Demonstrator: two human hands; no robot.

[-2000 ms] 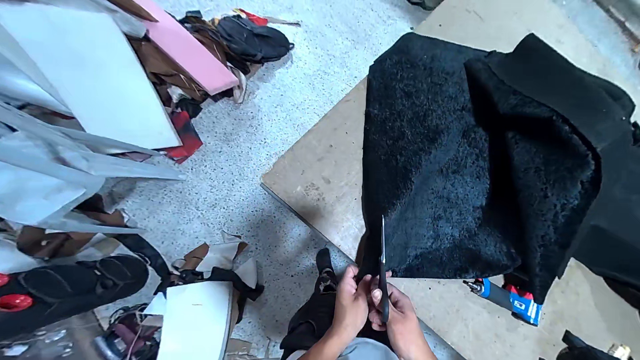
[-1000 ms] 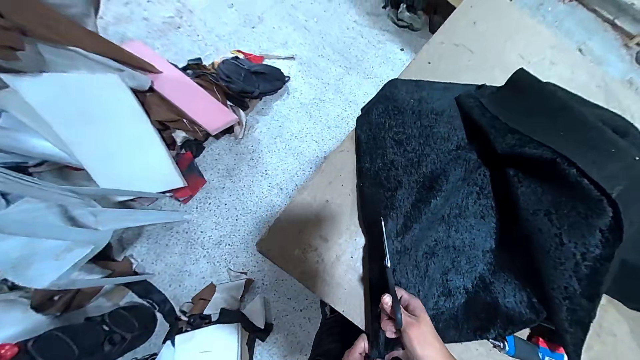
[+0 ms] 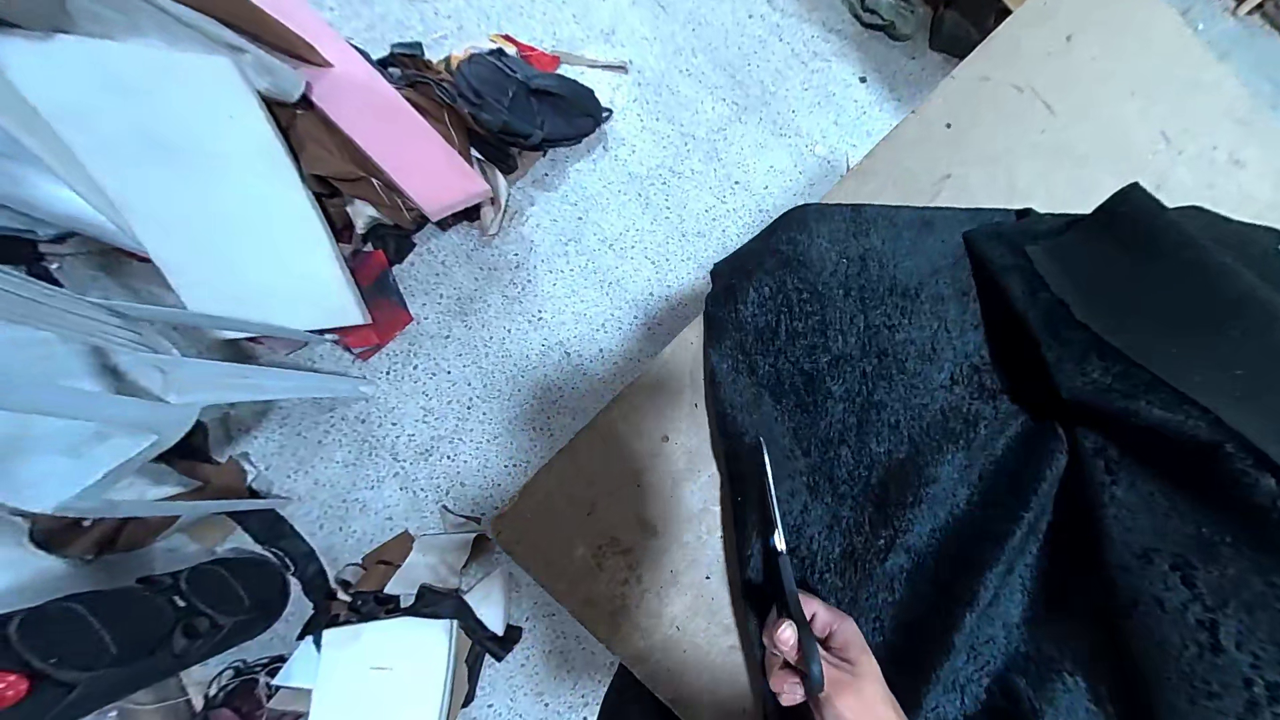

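Note:
My right hand (image 3: 825,655) grips the black handles of a pair of scissors (image 3: 783,560) near the bottom of the view. The blades point away from me and lie over the left part of a dark, napped fabric (image 3: 880,380), near its edge. Toward the right, this fabric is folded over and shows a smoother black underside (image 3: 1180,310). A board-like work surface (image 3: 640,510) carries the fabric. My left hand is out of view.
Speckled floor (image 3: 570,290) lies left of the work surface. A pink foam block (image 3: 400,120), a white panel (image 3: 190,170), a black bag (image 3: 530,100), fabric scraps and a white box (image 3: 385,670) stand or lie there.
My left hand, seen near the scissors in both earlier frames, has gone out of view. The blue tool seen by the fabric's lower edge is also out of view. The view has shifted.

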